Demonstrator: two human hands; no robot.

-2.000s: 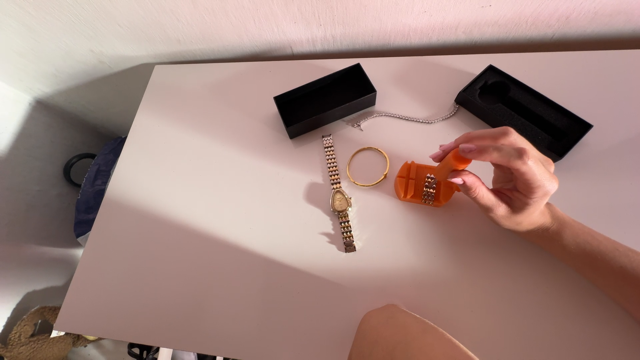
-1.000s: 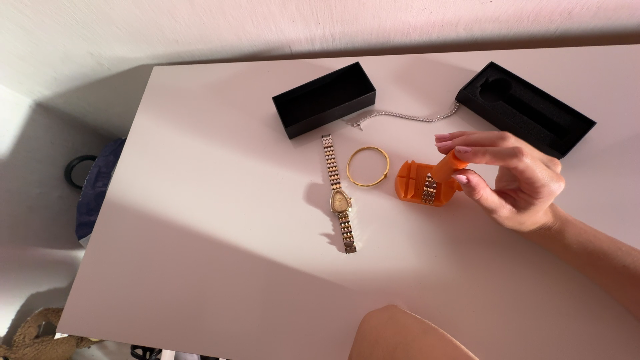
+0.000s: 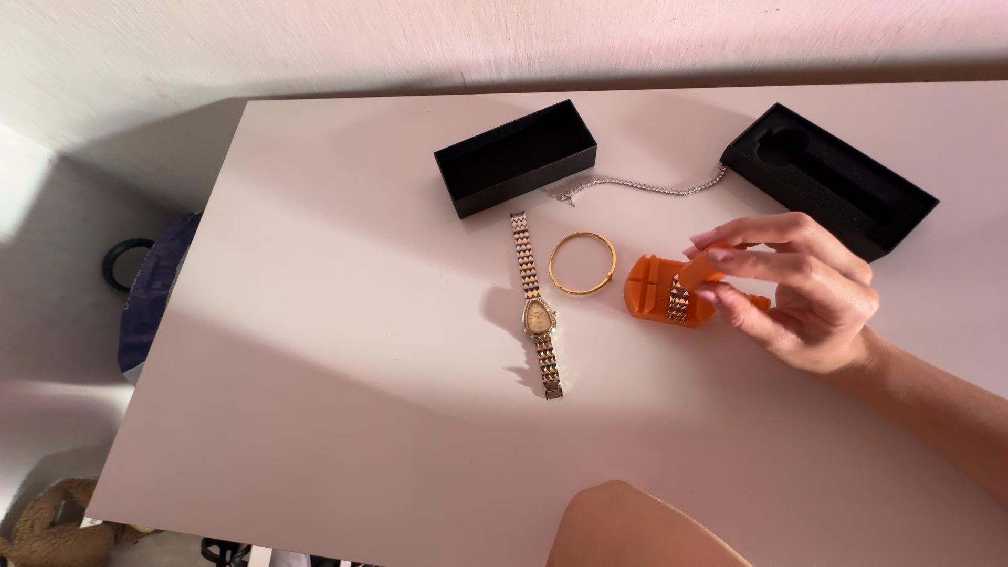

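Observation:
My right hand (image 3: 795,291) pinches the orange plastic knob (image 3: 701,268) of a watch-band link remover between thumb and fingers. The link remover's orange base (image 3: 648,293) rests on the white table, holding a short piece of two-tone metal watch band (image 3: 678,301) in it. Part of the remover is hidden behind my fingers. Left of it lies a gold bangle (image 3: 583,263). Farther left is a wristwatch (image 3: 539,316) with a drop-shaped gold case, its two-tone metal bracelet stretched out lengthwise. My left hand is not in view.
A black open box (image 3: 516,161) and a black box with a shaped foam insert (image 3: 831,177) stand toward the back. A silver chain bracelet (image 3: 646,187) runs between them. A bare knee (image 3: 630,528) shows at the near edge. The white table (image 3: 331,315) meets a wall behind.

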